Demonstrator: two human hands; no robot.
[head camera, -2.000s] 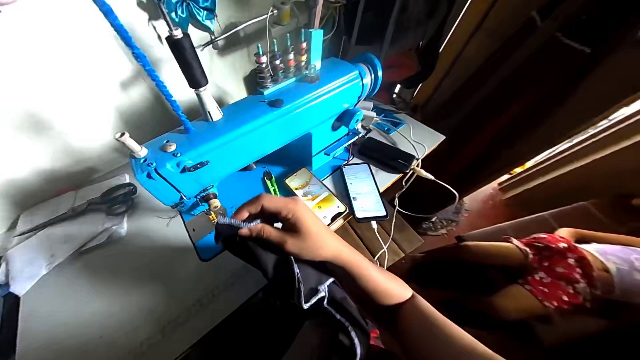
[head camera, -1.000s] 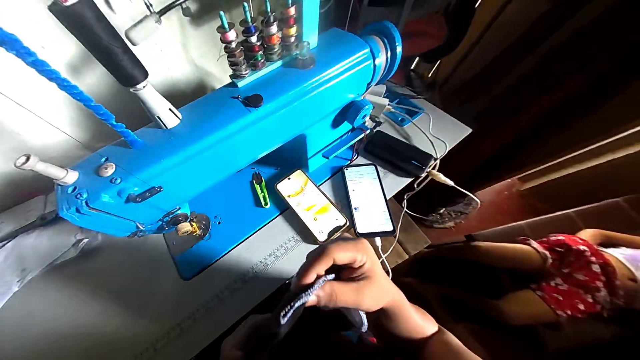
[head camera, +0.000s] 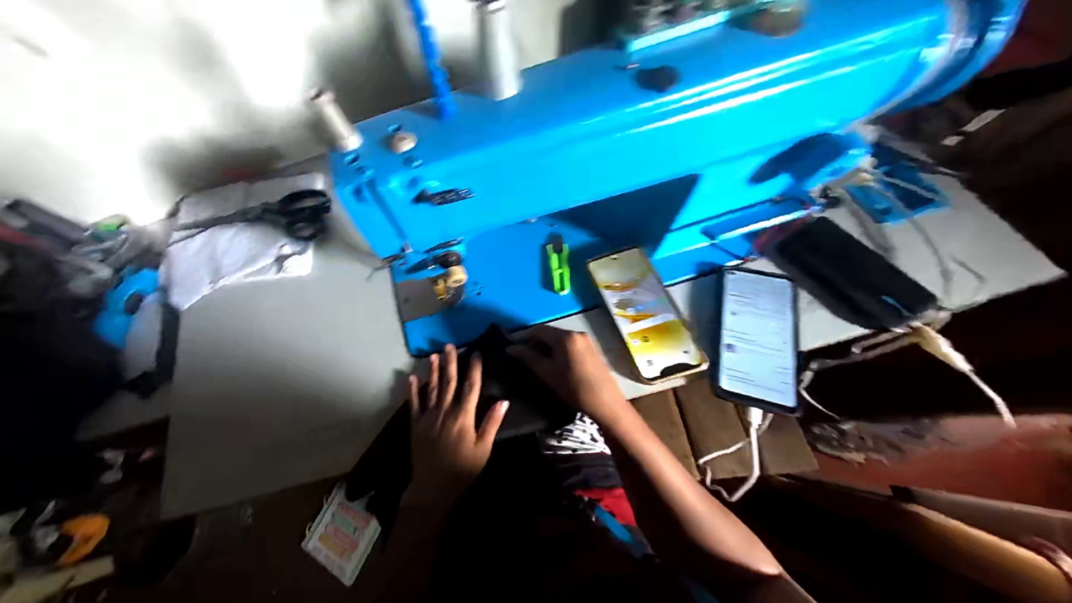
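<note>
Black fabric (head camera: 502, 381) lies at the front edge of the blue sewing machine (head camera: 586, 151), below its needle area (head camera: 444, 285). My left hand (head camera: 452, 419) rests flat on the fabric's left side with its fingers spread. At the fabric's upper right, my right hand (head camera: 561, 364) has its fingers bent around the cloth and seems to pinch it, though the fingertips are partly hidden. Green thread snips (head camera: 559, 266) lie on the machine bed behind my hands. The dark cloth blends into the shadow below, so its full extent cannot be told.
Two phones (head camera: 649, 314) (head camera: 758, 339) lie right of my hands, one with a white cable (head camera: 754, 452). Beyond them is a black power bank (head camera: 850, 272). Black-handled scissors (head camera: 297, 213) rest on white cloth (head camera: 243, 260) at the left of the grey table (head camera: 276, 377).
From near the table's front edge, my right hand has moved to the machine bed's front with the fabric. My left hand now lies flat with spread fingers. The view has shifted closer.
</note>
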